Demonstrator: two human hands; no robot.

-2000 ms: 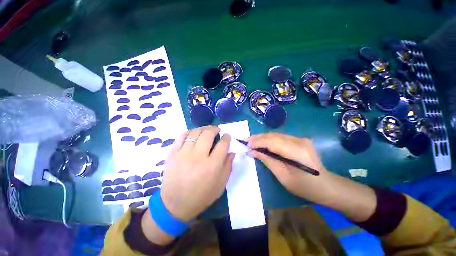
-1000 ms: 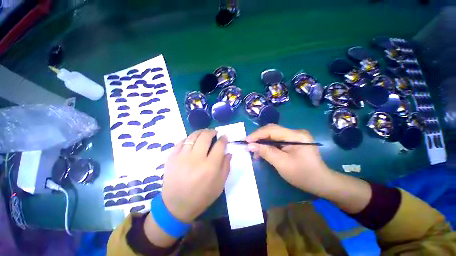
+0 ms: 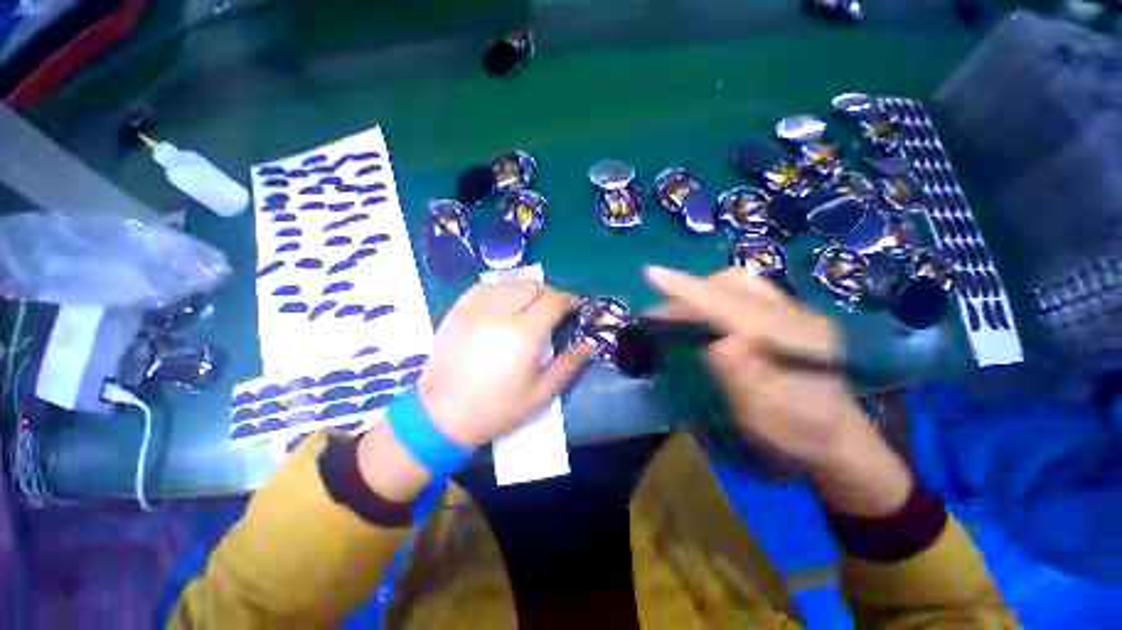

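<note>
My left hand (image 3: 490,357), with a blue band at the wrist, holds the edge of a round unit (image 3: 604,327) between thumb and fingers. The unit shows a shiny rim and gold parts, with a dark disc lid (image 3: 637,350) at its right. My right hand (image 3: 769,357) is blurred just right of the unit, with the dark tweezers (image 3: 806,359) in it. A blank white backing strip (image 3: 532,446) lies partly under my left hand. A long white sheet with scattered black half-moons (image 3: 400,281) lies to the left.
A strip with close rows of half-moons (image 3: 322,396) crosses the sheet's near end. More units (image 3: 849,271) stand beyond and to the right, beside another sticker strip (image 3: 992,342). A dropper bottle (image 3: 201,180), plastic bag (image 3: 105,256) and white box (image 3: 86,357) are at left.
My left hand has taken hold of a round unit over the backing strip. My right hand has moved off the strip to the right with the tweezers. The whole view has shifted.
</note>
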